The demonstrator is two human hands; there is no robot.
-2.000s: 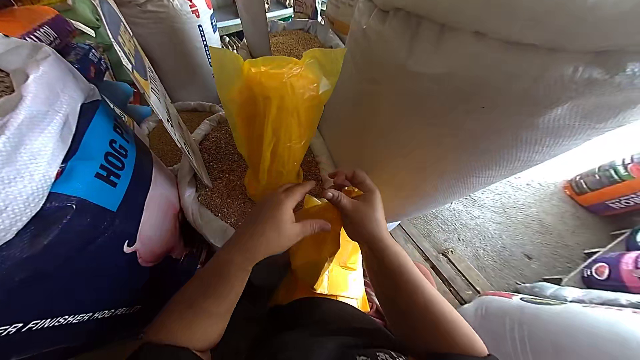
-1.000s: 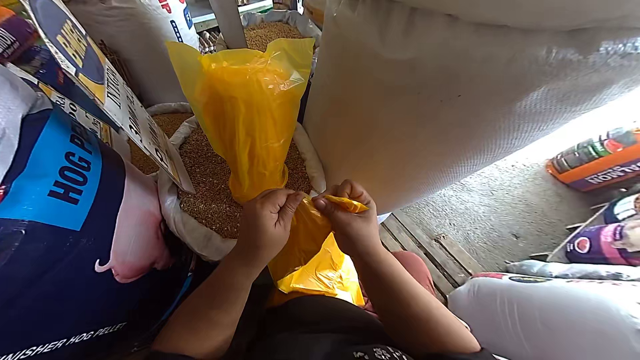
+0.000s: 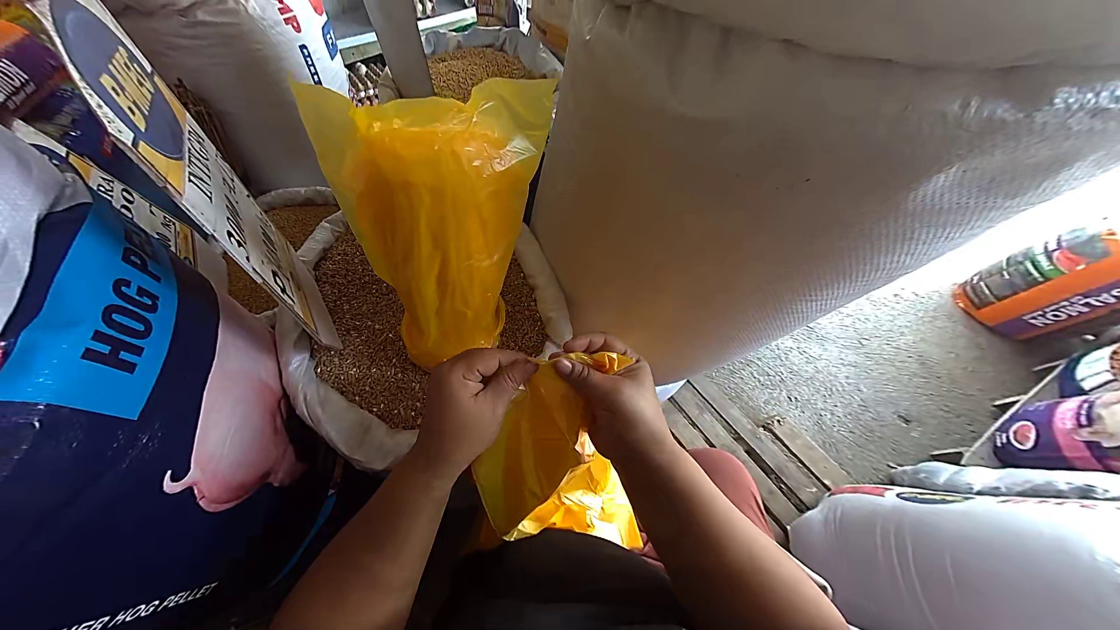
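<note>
My left hand [image 3: 477, 398] pinches the upper edge of a yellow plastic bag [image 3: 534, 446] between thumb and forefinger. Close on its right, my right hand [image 3: 612, 389] grips the same edge, with some of the film bunched in its fingers. The bag hangs limp below both hands, over my lap. Just beyond them, a bundle of yellow plastic bags [image 3: 437, 227] stands upright, flared at the top and narrow at the base. It rests on brown pellets or grain [image 3: 363, 328] in an open white sack [image 3: 324, 420].
A dark blue feed sack [image 3: 114, 490] is at the left, below a leaning price sign [image 3: 236, 219]. A tall whitish sack [image 3: 744, 192] rises at the right, near wooden slats [image 3: 752, 446]. A white sack [image 3: 954, 551] lies lower right. Another open grain sack [image 3: 481, 74] stands behind.
The hands stay close together on the yellow bag's edge. Film now shows bunched in the right hand's fingers, where two seconds ago it did not plainly show. The view has shifted a little.
</note>
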